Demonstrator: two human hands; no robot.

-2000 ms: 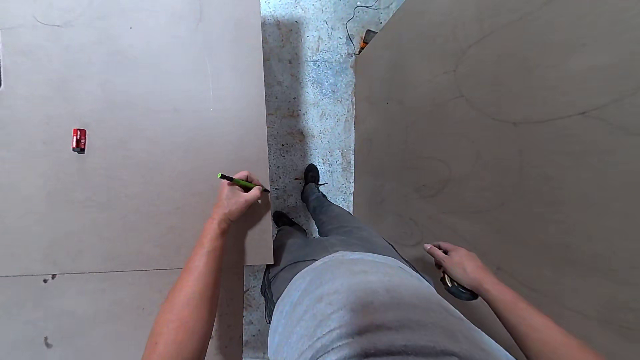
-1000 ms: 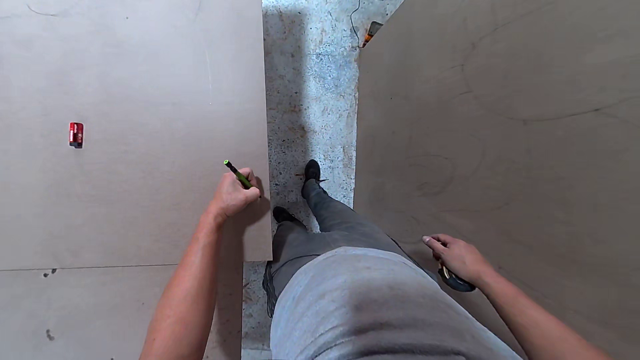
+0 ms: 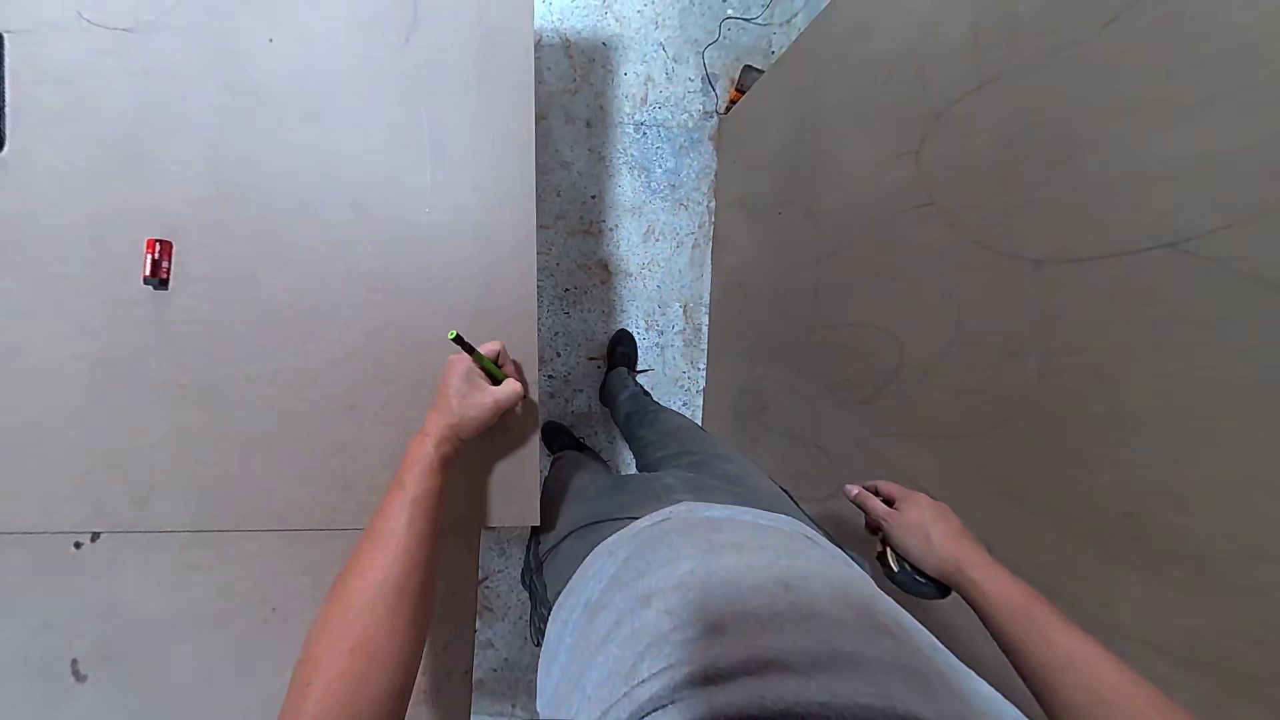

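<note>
My left hand point(image 3: 478, 392) is closed around a green and black marking pencil point(image 3: 478, 357), close to the right edge of a large flat board point(image 3: 300, 400). The pencil's lower tip is hidden by my fingers. On the other side of my body, my right hand point(image 3: 915, 525) holds a dark, rounded tool point(image 3: 908, 577), probably a tape measure, partly covered by the palm. That hand is over a second large board point(image 3: 1000, 350), which bears faint curved pencil-like lines.
A small red and black object point(image 3: 158, 264) lies on the left board. Between the boards runs a strip of speckled floor point(image 3: 650, 230), where my dark shoes stand. An orange and black tool point(image 3: 743, 88) and a thin cord point(image 3: 708, 60) are near the right board's corner.
The pencil was tilted flatter two seconds ago and stands steeper in my left hand one second ago and now. My right hand keeps its hold on the dark tool.
</note>
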